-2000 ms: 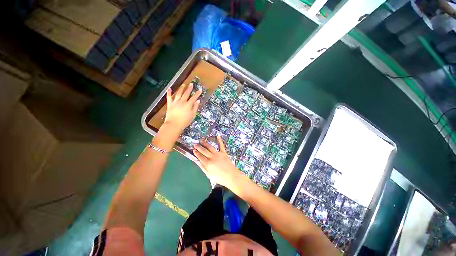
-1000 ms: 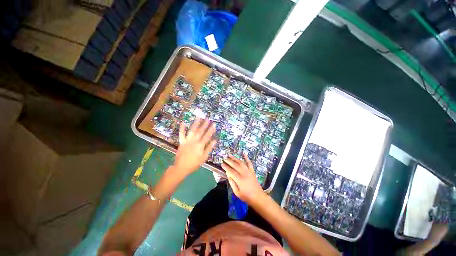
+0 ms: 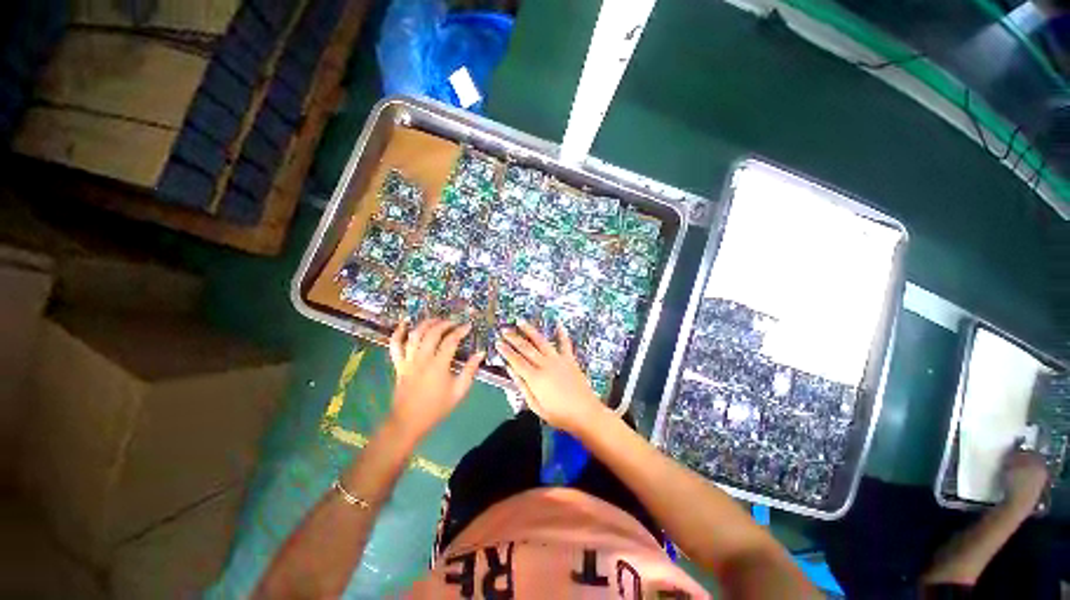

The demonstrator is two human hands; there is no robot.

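Green circuit boards lie in close rows in the left metal tray, over a brown liner that shows at the tray's left end. My left hand rests at the near edge of the boards with its fingers spread over them. My right hand is just beside it, with its fingertips on the near boards. My fingertips touch the boards, and neither hand visibly grips one.
A middle metal tray holds dark boards and a white sheet. Another person's hand is at the right tray. Cartons stand left. A blue bag is behind the left tray.
My left hand has moved from the tray's left end towards me and now sits beside my right hand. The trays have shifted left in view. The other person's hand has come into view.
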